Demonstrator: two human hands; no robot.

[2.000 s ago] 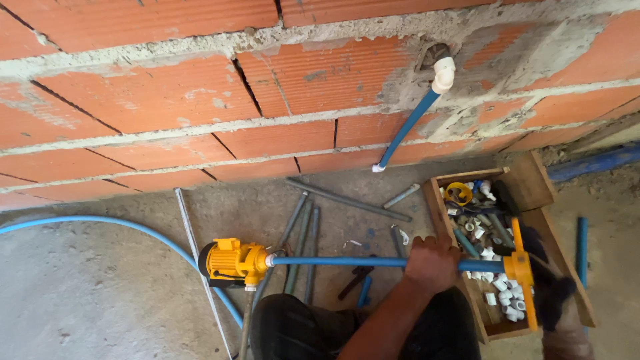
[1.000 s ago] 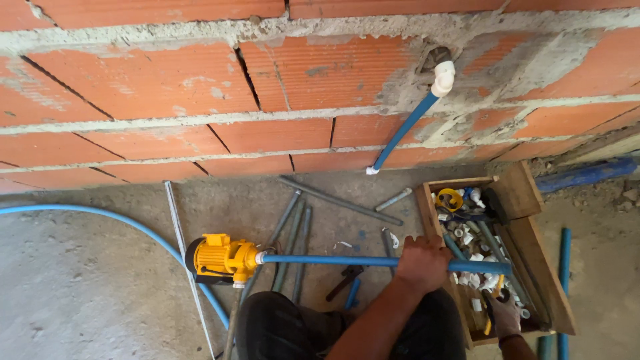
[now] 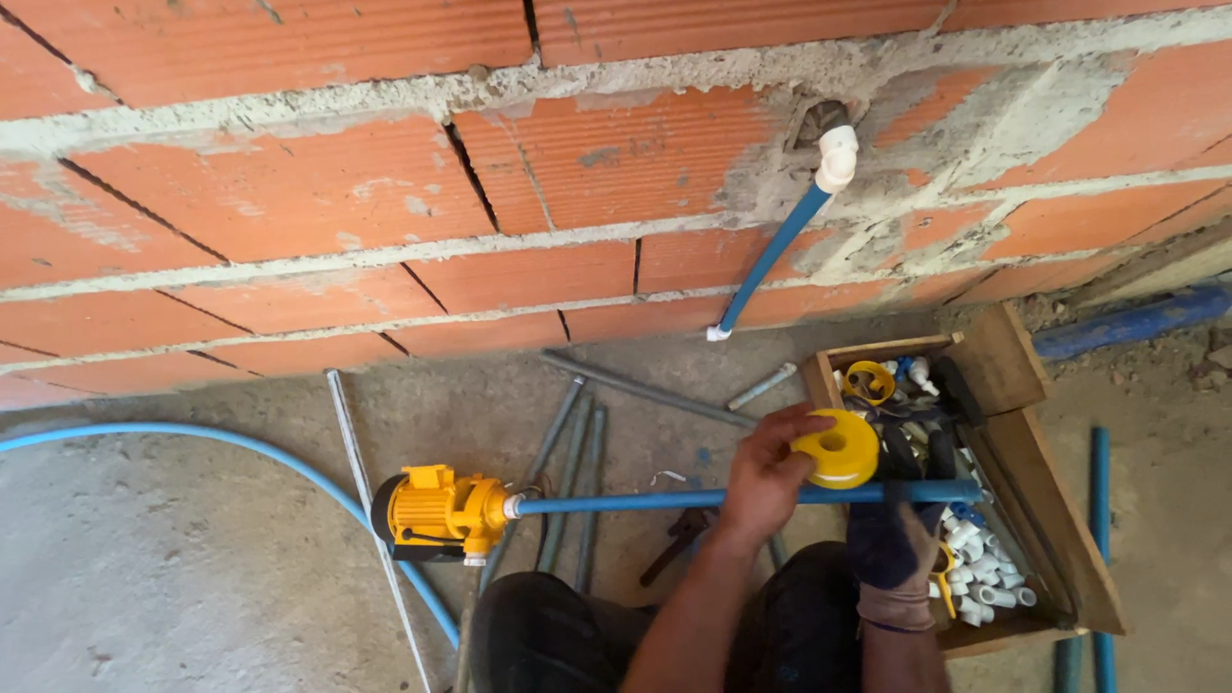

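My bare left hand (image 3: 770, 472) grips a yellow spool of thread seal tape (image 3: 839, 449) between thumb and fingers, above a long blue pipe (image 3: 626, 501). My right hand (image 3: 890, 544), in a dark-palmed work glove, is around the pipe near its right end, over the wooden toolbox. At its left end the pipe meets a white fitting on a yellow electric water pump (image 3: 443, 513), which lies on the floor. The toolbox (image 3: 1054, 520) holds white PVC fittings (image 3: 982, 577), a yellow ring-shaped roll (image 3: 868, 382) and assorted tools.
Grey pipes (image 3: 597, 491) and a dark tool (image 3: 677, 547) lie on the concrete floor. A blue pipe with a white elbow (image 3: 837, 159) comes out of the brick wall. A light blue hose (image 3: 241, 441) curves at left, beside a thin metal strip (image 3: 361, 462). More blue pipe (image 3: 1100, 500) lies right of the box.
My left hand was on the pipe and now has the yellow spool. My gloved right hand has moved from inside the toolbox up to the pipe. A yellow-framed tool was at the pipe's end two seconds ago.
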